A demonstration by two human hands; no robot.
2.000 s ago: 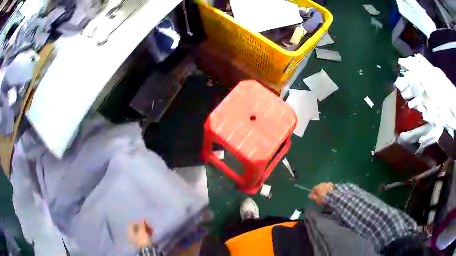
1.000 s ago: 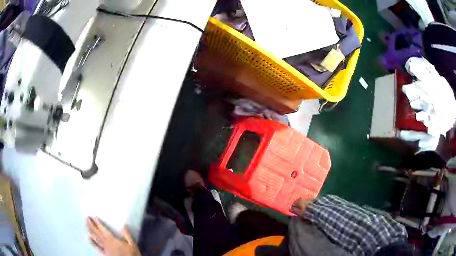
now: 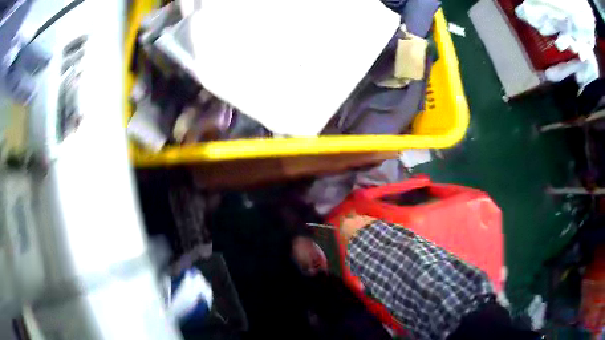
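Observation:
The red plastic stool (image 3: 464, 222) stands at lower centre-right, turned so that an opening shows near its top edge. My right hand (image 3: 356, 226), blurred, is at the stool's left edge, with the checked sleeve across its front. A thin pale stick (image 3: 322, 226) juts left from my right hand; the fingers are mostly hidden. My left hand is not in view. A small skin-toned shape lies in the dark below the stick; I cannot tell what it is.
The yellow basket (image 3: 298, 147) fills the upper middle, with a large white sheet (image 3: 292, 60) on dark fabric pieces. The blurred white machine table (image 3: 99, 219) runs down the left. A red-and-grey box (image 3: 507, 56) with white cloth is at upper right.
The view has swung so the basket is larger and nearer. The stool sits further right and is turned. My right hand has moved to its left edge. My left hand has left the picture.

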